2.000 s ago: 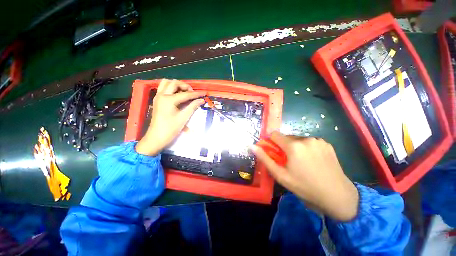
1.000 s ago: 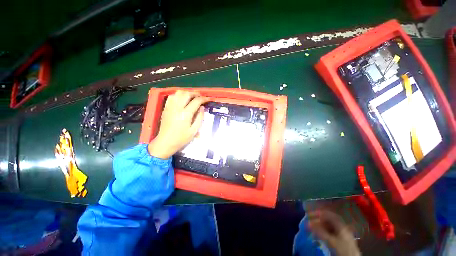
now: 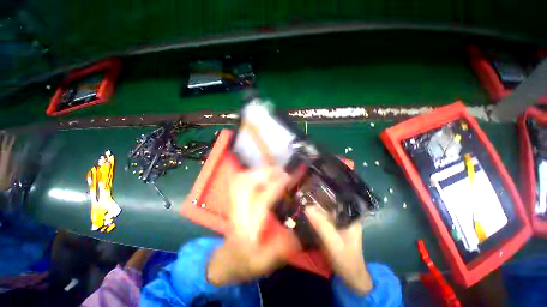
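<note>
A tablet assembly [image 3: 264,138], blurred, is raised and tilted above its red tray [image 3: 207,195]. Its upper left part shows white with an orange strip; its lower right part is dark. My left hand [image 3: 255,225] is blurred and holds its lower left side; the fingertips are unclear. My right hand [image 3: 345,246] grips the dark lower right part, with some fingers hidden. The tray lies askew under the hands, its bare inside partly visible.
Black flex cables [image 3: 156,153] and orange flex cables [image 3: 103,192] lie left. Another red tray [image 3: 396,141] with a tablet and a red-handled tool [image 3: 435,273] are right. Trays and a tablet [image 3: 207,78] are on the back lane. A person's lilac sleeve [image 3: 114,291] shows lower left.
The tablet has come up out of its tray, and the tray has turned. My right hand has come up from the bench edge onto the tablet. The view has shifted; back-lane items appear further right.
</note>
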